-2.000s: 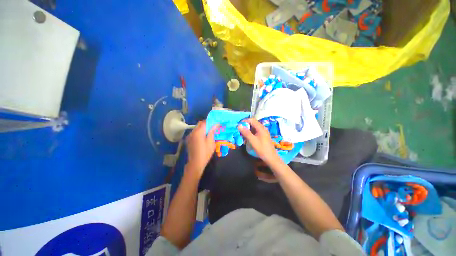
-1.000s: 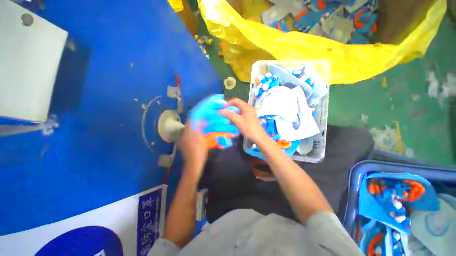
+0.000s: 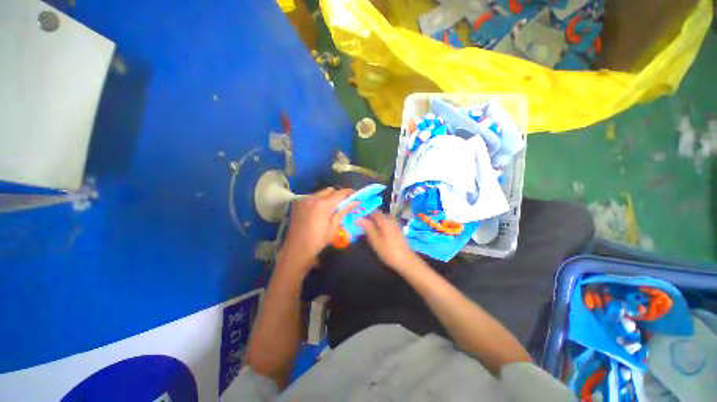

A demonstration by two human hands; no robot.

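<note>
A blue and orange toy skin [image 3: 362, 208] is held between my two hands, just right of the stuffing nozzle. My left hand [image 3: 314, 220] grips its left side, with the fingers over the nozzle's tip. My right hand [image 3: 383, 239] has its fingertips at the skin's lower right edge. The round white nozzle flange [image 3: 273, 196] sits on the blue machine; a short part of the nozzle [image 3: 296, 197] shows, and whether its end is inside the skin is hidden. The small white basket [image 3: 515, 188] beside my hands holds several toy skins.
The blue stuffing machine [image 3: 173, 157] fills the left side. A large tote [image 3: 560, 302] with more skins stands at the lower right. A carton with a yellow liner bag [image 3: 472, 82] holds pieces at the top. A mask safety sign [image 3: 118, 361] is at the lower left.
The toy skin was spread flat between my hands, then blurred in motion at the nozzle; now it is folded or narrower. My left hand has come over the nozzle's tip and my right hand has moved lower.
</note>
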